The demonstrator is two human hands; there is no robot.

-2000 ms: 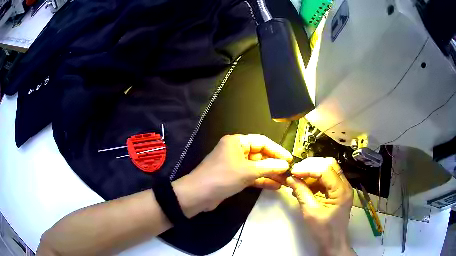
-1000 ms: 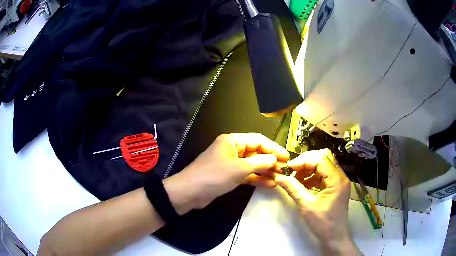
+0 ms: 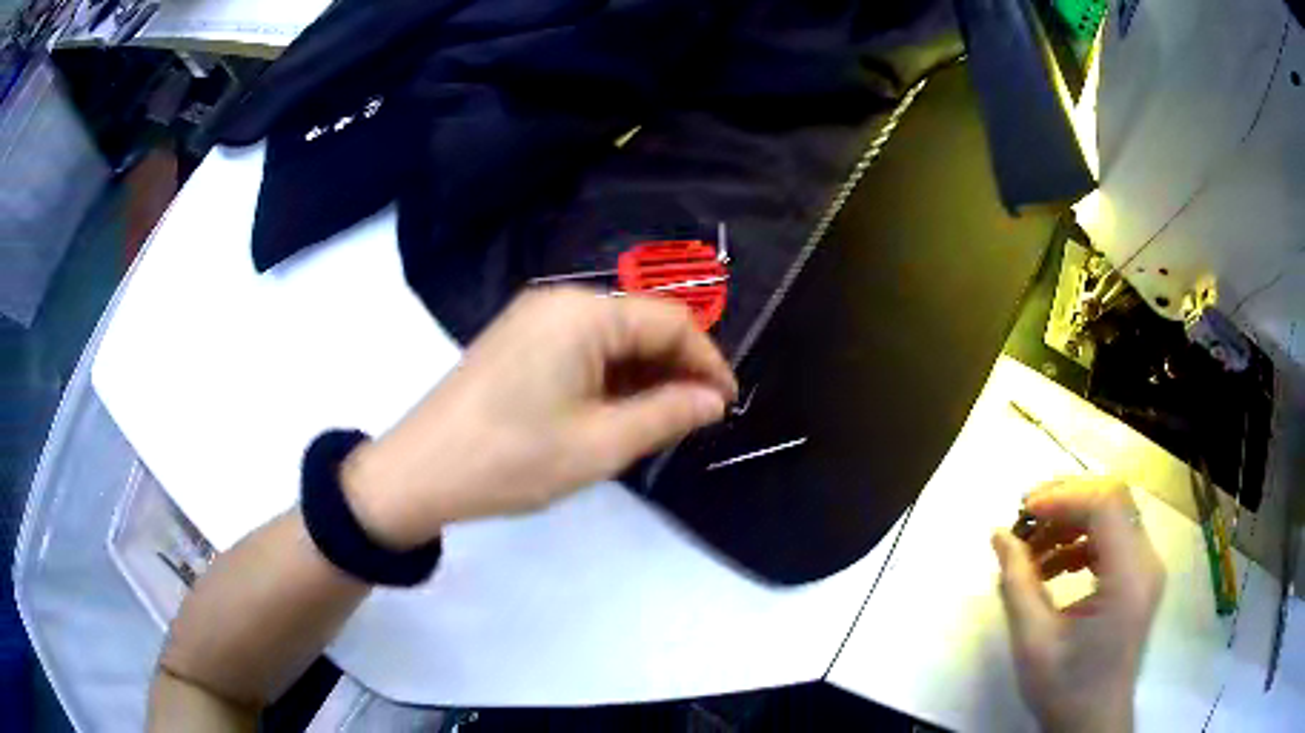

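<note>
My left hand, with a black band at the wrist, is over the near edge of the dark garment. Its thumb and finger are pinched beside a small silver bit; whether they grip it cannot be told. A thin silver rod lies on the cloth just right of the fingertips. The red ribbed holder, with thin silver rods across it, lies beyond this hand and is partly covered by it. My right hand holds a small dark part between thumb and finger above the white table.
The sewing machine stands at the right, the black lamp beside it. A green and orange tool lies below the needle area. A thin rod lies on the white table. A plastic bin is at the left edge.
My hands were together by the needle area and are now apart, the left moved left toward the red holder. A silver rod now shows on the near cloth. The view has shifted left.
</note>
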